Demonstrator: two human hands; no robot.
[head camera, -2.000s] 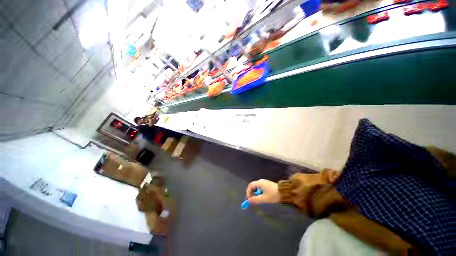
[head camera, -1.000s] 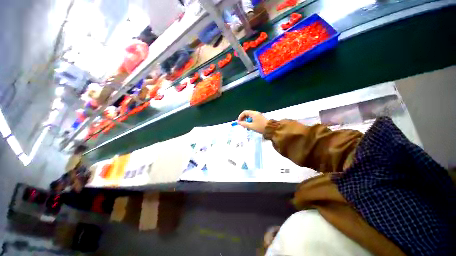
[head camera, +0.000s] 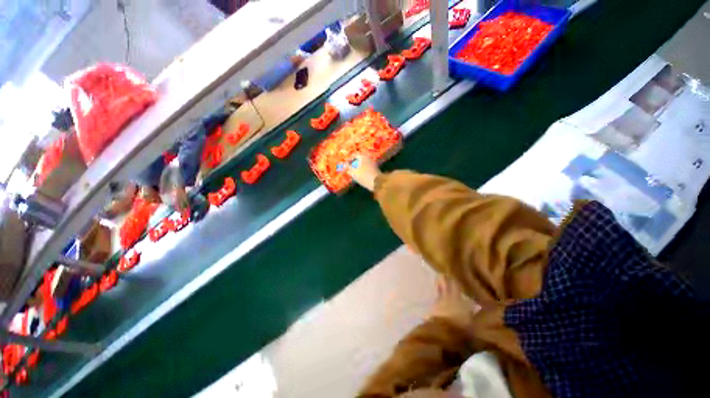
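Note:
My right hand (head camera: 364, 174) reaches over a shallow carton of small orange parts (head camera: 366, 140) at the belt's edge. Small bright-blue pieces (head camera: 354, 163) show at its fingertips, held over the orange heap. Whether the fingers touch the orange parts cannot be told. My left hand (head camera: 454, 301) is low in the middle right, blurred and partly behind the brown sleeves; its fingers and any held thing cannot be made out.
A green conveyor belt (head camera: 268, 268) runs diagonally. Orange-red housings (head camera: 286, 143) stand in a row beyond it. A blue crate (head camera: 506, 78) of red-orange parts is at the top. Metal posts and a rail stand opposite. A printed sheet (head camera: 537, 167) lies at right.
The view has turned towards the belt. My right hand, with the blue pieces, has moved from over the white bench to the carton of orange parts. My left hand has come partly into view.

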